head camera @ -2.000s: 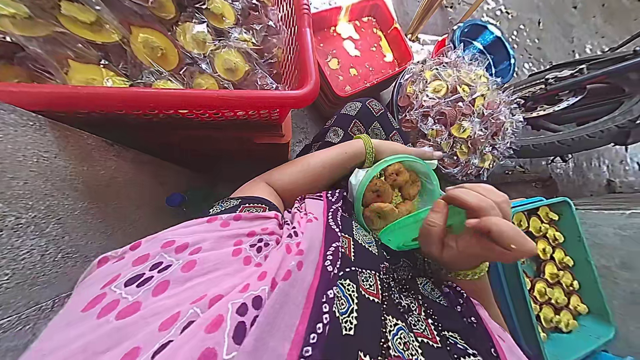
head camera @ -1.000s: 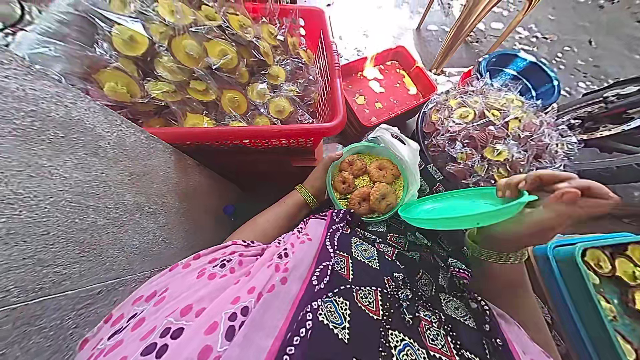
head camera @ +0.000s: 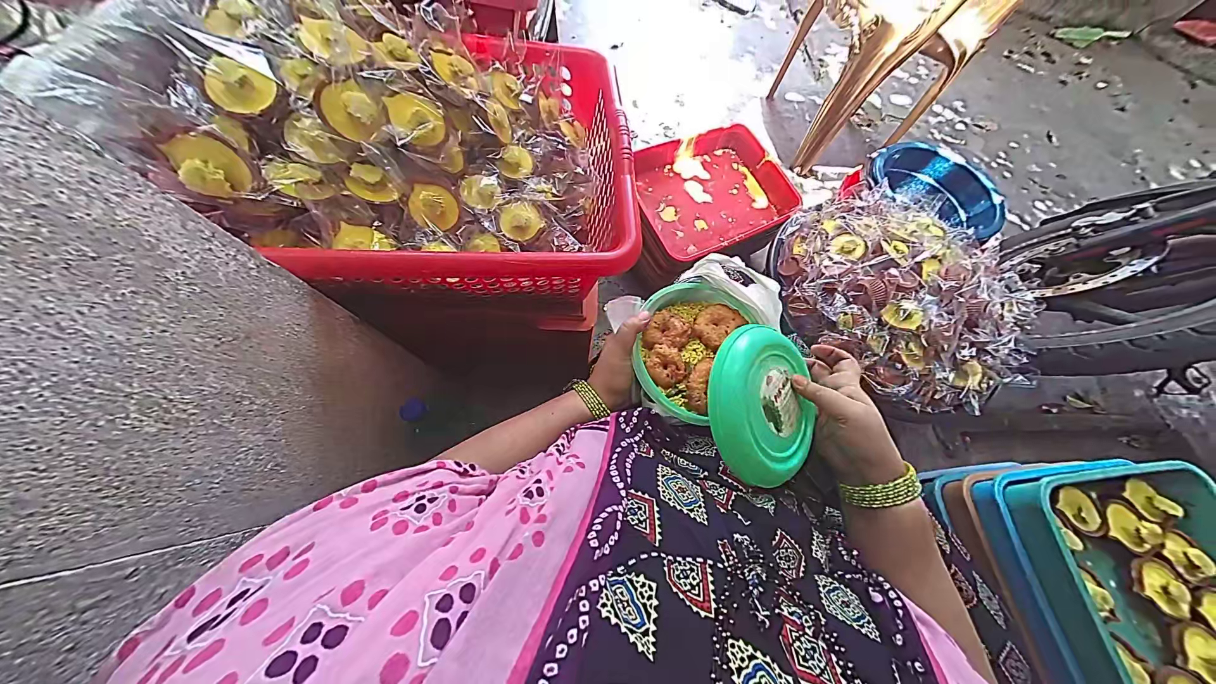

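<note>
My left hand (head camera: 617, 366) holds the left side of a round green plastic container (head camera: 649, 382) above my lap. Inside it, several fried ring-shaped snacks (head camera: 714, 326) lie on yellow grains (head camera: 686, 312). A white plastic bag (head camera: 736, 280) sits around the container's far side. My right hand (head camera: 845, 408) grips the edge of a green lid (head camera: 741, 418), which is tilted and overlaps the container's right side. The lid's top carries a label with writing. Whether lid and rim touch, I cannot tell.
A red basket (head camera: 627, 209) holds wrapped yellow-topped items. Beyond my lap are a red tray (head camera: 781, 180), a heap of wrapped items (head camera: 902, 294), a blue tub (head camera: 993, 214) and a wheel (head camera: 1130, 337). Stacked trays (head camera: 1045, 513) stand at right, a grey stone surface (head camera: 171, 380) at left.
My right hand has brought the lid leftward, from beside the container to over its right side, and turned it so its labelled top faces me. My left hand still holds the container.
</note>
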